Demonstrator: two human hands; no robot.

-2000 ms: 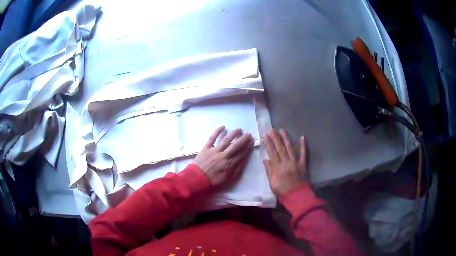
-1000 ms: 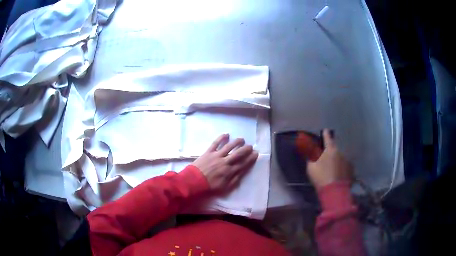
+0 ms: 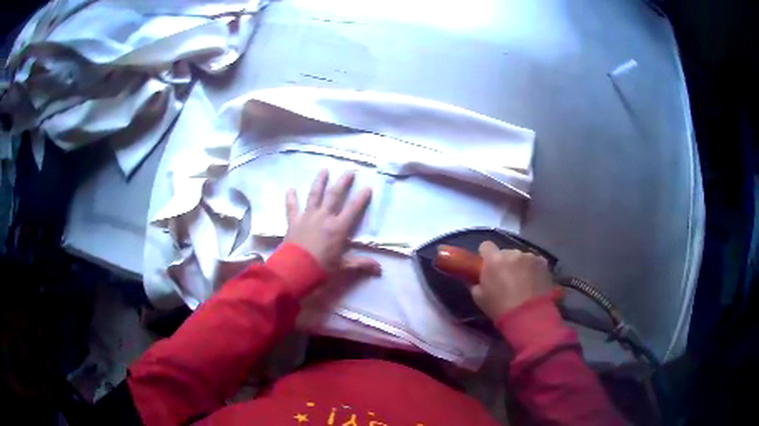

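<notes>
A pale garment body (image 3: 333, 200) lies spread on the pressing table (image 3: 599, 166), with seam strips running lengthwise and a crumpled end at the left. My left hand (image 3: 326, 223) lies on the cloth with its fingers spread, holding nothing. My right hand (image 3: 514, 279) grips the orange-brown handle of the steam iron (image 3: 449, 291). The iron's dark pointed soleplate rests over the right part of the garment, its tip pointing left and covering part of the hem.
Heaped same-coloured cloth (image 3: 125, 66) lies at the table's far left. A small white strip (image 3: 624, 66) is at the far right. The iron's hose (image 3: 595, 295) trails from its rear to the lower right.
The iron, first parked at right, was taken by my right hand and moved left onto the garment. My left hand has moved left and spread. The view has shifted.
</notes>
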